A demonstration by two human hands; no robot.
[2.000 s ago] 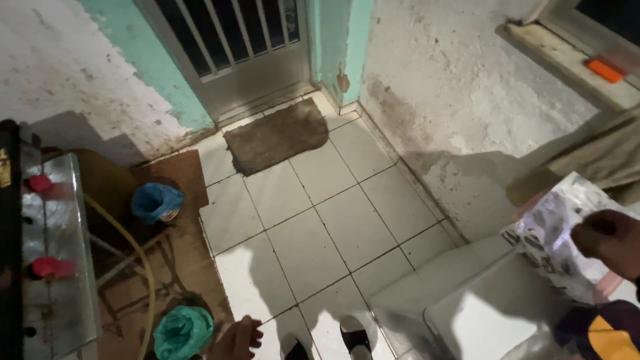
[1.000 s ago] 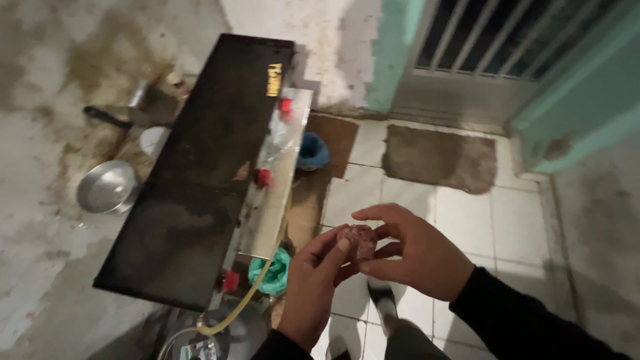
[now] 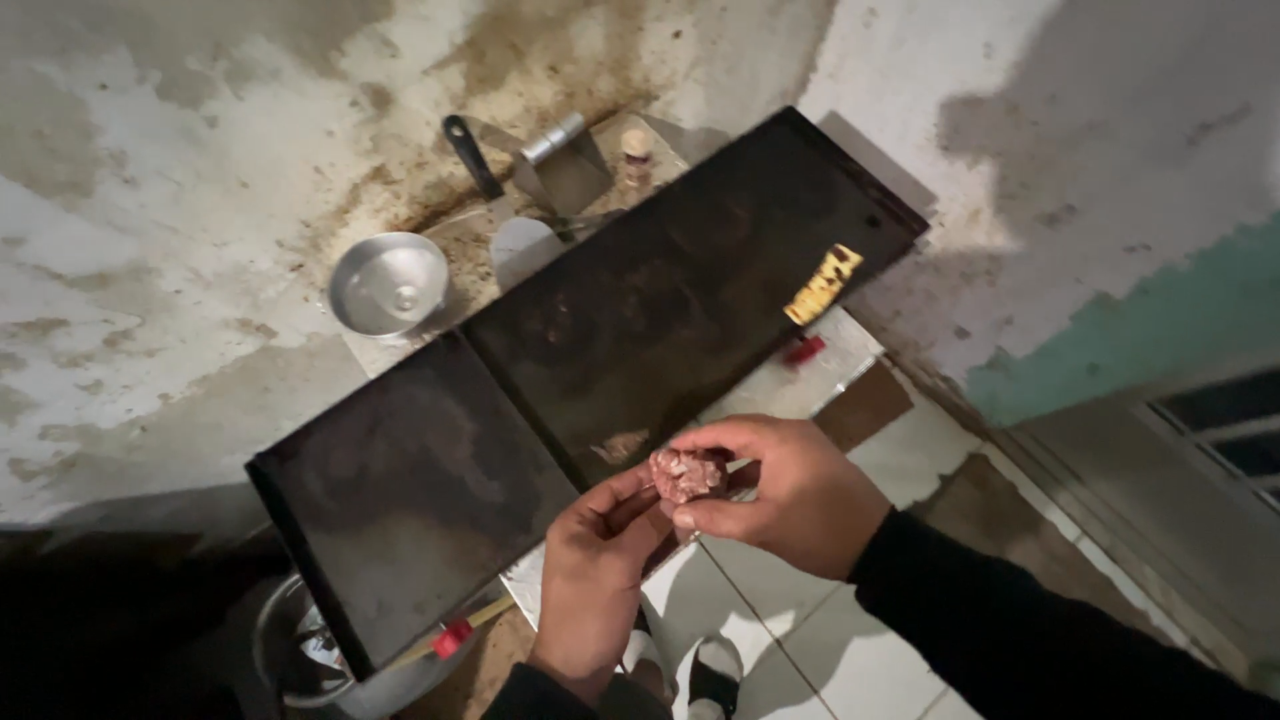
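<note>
A ball of raw ground meat (image 3: 688, 475) is held between the fingertips of both my hands, in front of the griddle's near edge. My left hand (image 3: 605, 560) grips it from the left, and my right hand (image 3: 790, 495) grips it from the right with thumb and fingers. Beyond them lies a dark flat-top griddle (image 3: 640, 300), split by a ridge into a smaller left part and a longer right part. A scrap of something light lies on the griddle just behind my fingers. Red knobs (image 3: 452, 638) show along its front.
Behind the griddle, a ledge against the stained wall holds a metal bowl (image 3: 388, 285), a black-handled tool (image 3: 472, 158), a metal scraper or press (image 3: 565, 165) and a small shaker (image 3: 636, 157). A large metal pot (image 3: 290, 640) stands below left. A mat (image 3: 1040, 540) lies on the tiled floor.
The view has turned from the doorway to the griddle. My hands, apart two seconds ago, came together on the meat by one second ago and still hold it.
</note>
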